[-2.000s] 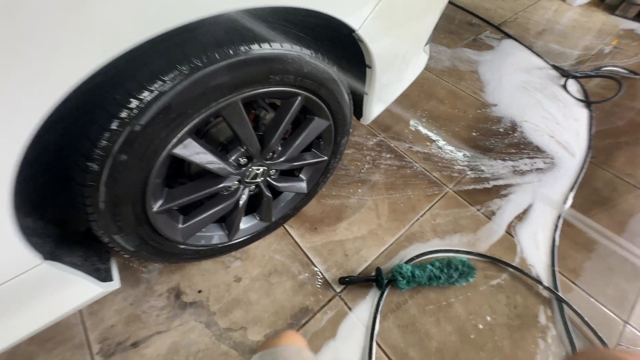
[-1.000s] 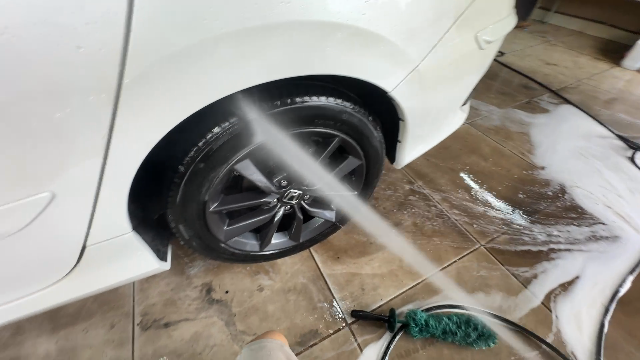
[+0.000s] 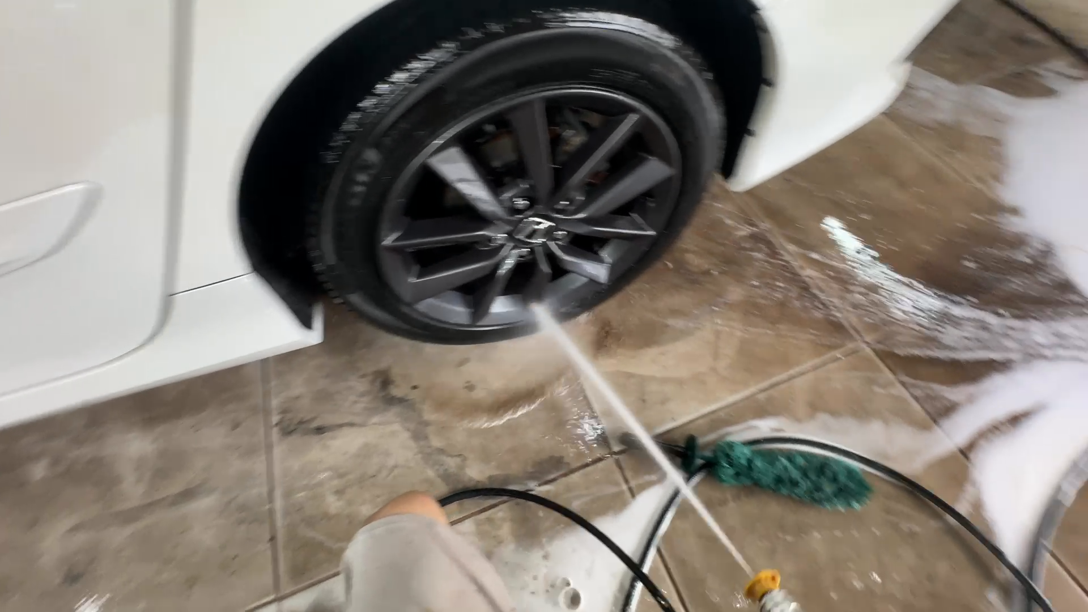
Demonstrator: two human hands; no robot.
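Note:
A jet of water leaves the yellow tip of a spray nozzle (image 3: 763, 585) at the lower right and meets the lower rim of a dark alloy wheel (image 3: 534, 229) in its black tire. The wheel sits under the arch of a white car (image 3: 807, 76). Whatever holds the nozzle lies below the frame. Neither my left hand nor my right hand shows. A bare knee and the light cloth of shorts (image 3: 416, 552) appear at the bottom. On the tiles, a green fluffy wheel brush (image 3: 786, 476) with a black handle touches a looped hose.
A black hose (image 3: 918, 489) curves over the wet brown floor tiles (image 3: 408, 399) at the lower right, and another stretch passes beside my knee. White foam (image 3: 1050, 170) spreads along the right side. The car's sill (image 3: 170, 348) runs low on the left.
The water jet has moved from the top of the tire down to the lower rim. The nozzle tip has come into view. The view has moved closer to the wheel since one second ago.

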